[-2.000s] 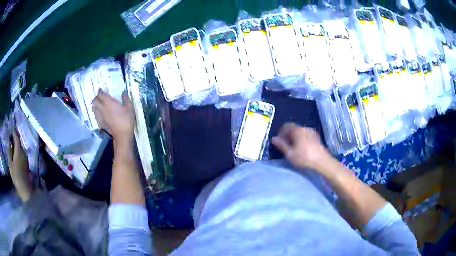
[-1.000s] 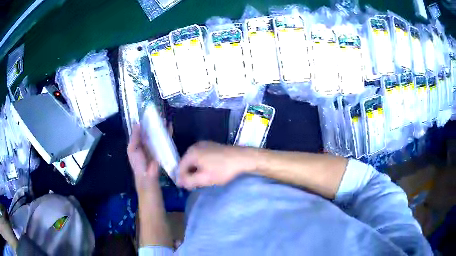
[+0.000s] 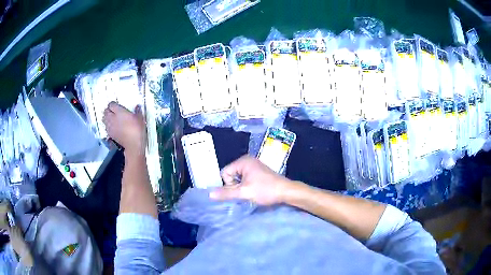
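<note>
A white top cover (image 3: 201,158) lies on the black work mat (image 3: 317,153) in front of me. My right hand (image 3: 245,181) is beside its lower right edge, fingers curled on a crinkled clear plastic bag (image 3: 202,207). An open shell (image 3: 277,147) with a yellow strip and green end lies tilted just beyond my right hand, its lower part partly covered. My left hand (image 3: 123,122) is on the stack of bagged white covers (image 3: 99,88) at the left; its fingertips touch the stack, and I cannot tell whether they grip a piece.
Bagged open shells (image 3: 251,86) stretch across the back and right. A long clear-wrapped pack (image 3: 161,134) lies left of the mat. A pale grey box (image 3: 67,131) with red and green buttons stands further left. Another person's sleeve (image 3: 19,258) shows at lower left. Cartons (image 3: 457,220) are at lower right.
The white piece held between both hands one second ago now lies on the mat. My left hand has moved back to the left stack. My right hand now has the clear bag.
</note>
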